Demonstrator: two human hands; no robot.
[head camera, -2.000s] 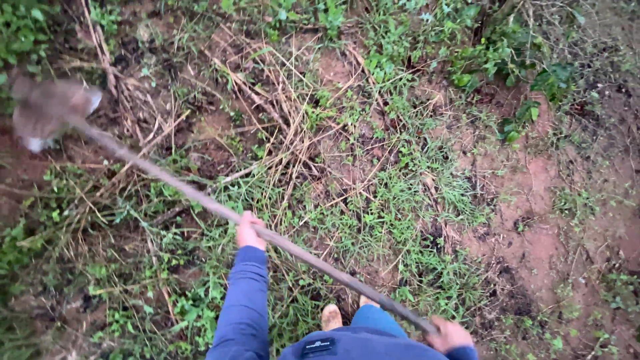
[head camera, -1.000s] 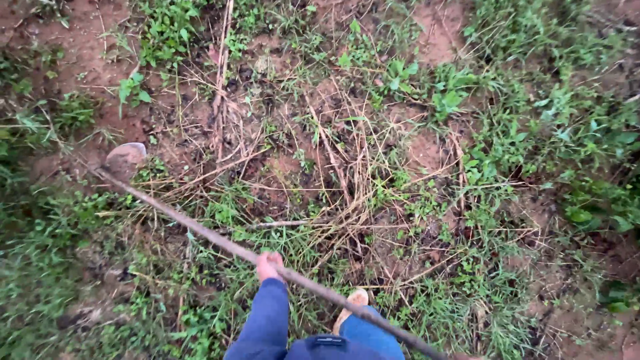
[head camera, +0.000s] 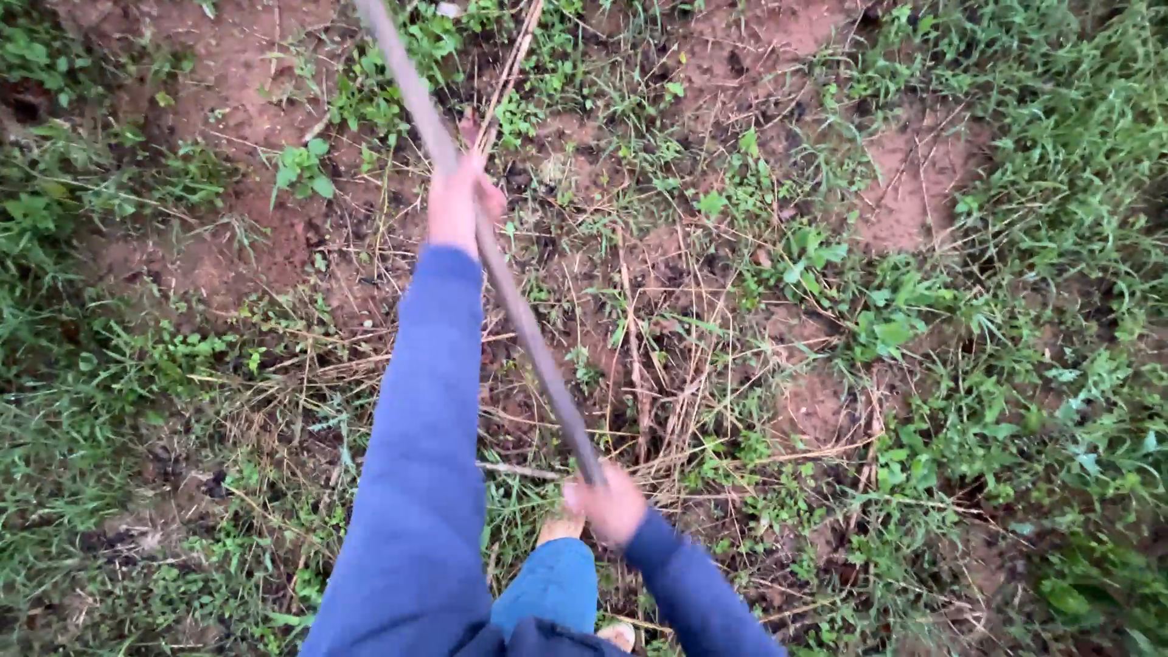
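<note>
A long wooden tool handle (head camera: 534,338) runs slantwise from the top left down to the lower middle. My left hand (head camera: 461,196) grips it high up, with the arm in a blue sleeve stretched forward. Around its lower end my right hand (head camera: 610,502) is closed, close to my body. The handle's upper end leaves the view at the top, so the tool's head is out of sight. Below the handle are weeds, reddish soil and dry stalks (head camera: 675,383).
My leg in blue trousers (head camera: 555,584) and parts of my shoes show at the bottom. Thick grass (head camera: 1095,228) grows on the right and more weeds stand at the left. Bare reddish soil (head camera: 912,182) shows in patches.
The handle has swung from a shallow slant to a steeper one, and its metal head has left the view. My left hand has moved forward; my right hand is back in view.
</note>
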